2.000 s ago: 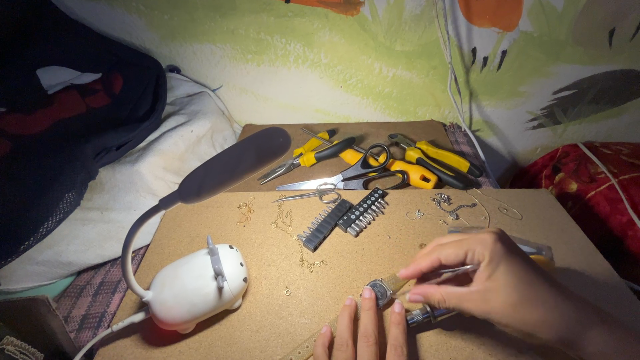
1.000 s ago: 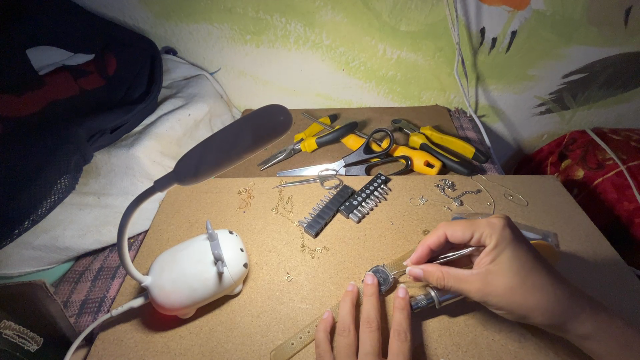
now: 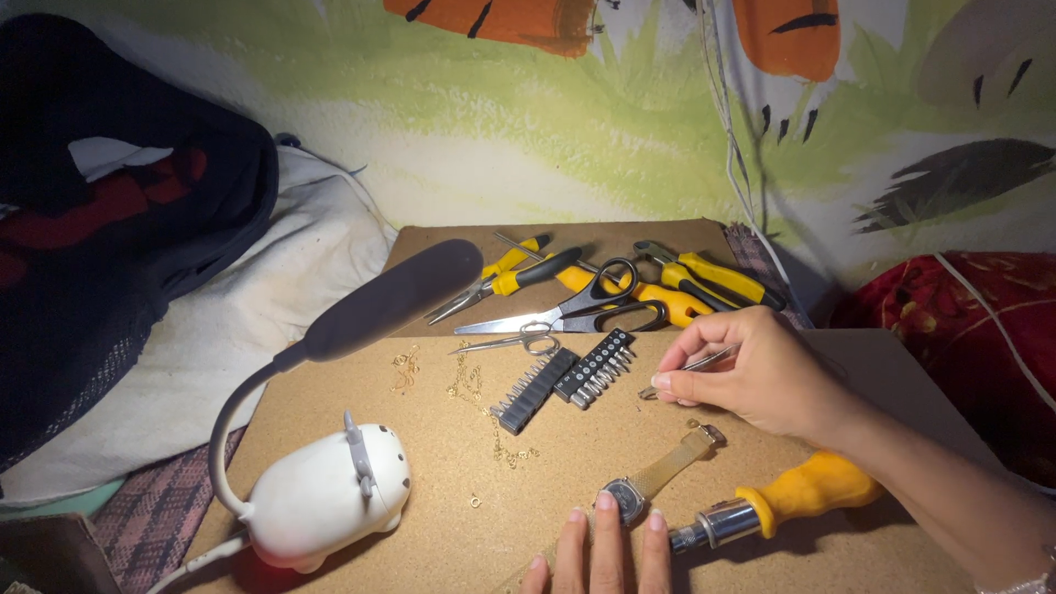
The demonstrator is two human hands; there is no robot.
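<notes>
My left hand (image 3: 606, 549) lies at the bottom with its fingers spread, a fingertip resting on the case of a wristwatch (image 3: 629, 500). The watch has a gold-coloured mesh strap (image 3: 670, 467) and shows a dark round face or back; which one I cannot tell. My right hand (image 3: 726, 375) holds metal tweezers (image 3: 701, 361) between thumb and fingers, their tips low over the board near a tiny part (image 3: 638, 407). Below my right forearm lies a screwdriver with a yellow handle (image 3: 817, 488), its metal socket end beside my left fingers.
Two black bit holders (image 3: 540, 390), small scissors (image 3: 503, 340) and fine gold chains (image 3: 466, 388) lie on the board. Behind them are large scissors (image 3: 528, 320), needle-nose pliers (image 3: 507, 280) and yellow-black cutters (image 3: 709, 276). A white animal-shaped lamp (image 3: 318, 495) stands left, its dark head (image 3: 396, 297) overhead.
My right hand has moved up and away from the watch with the tweezers. The yellow-handled screwdriver, largely covered before, now shows plainly. My left hand remains at the watch.
</notes>
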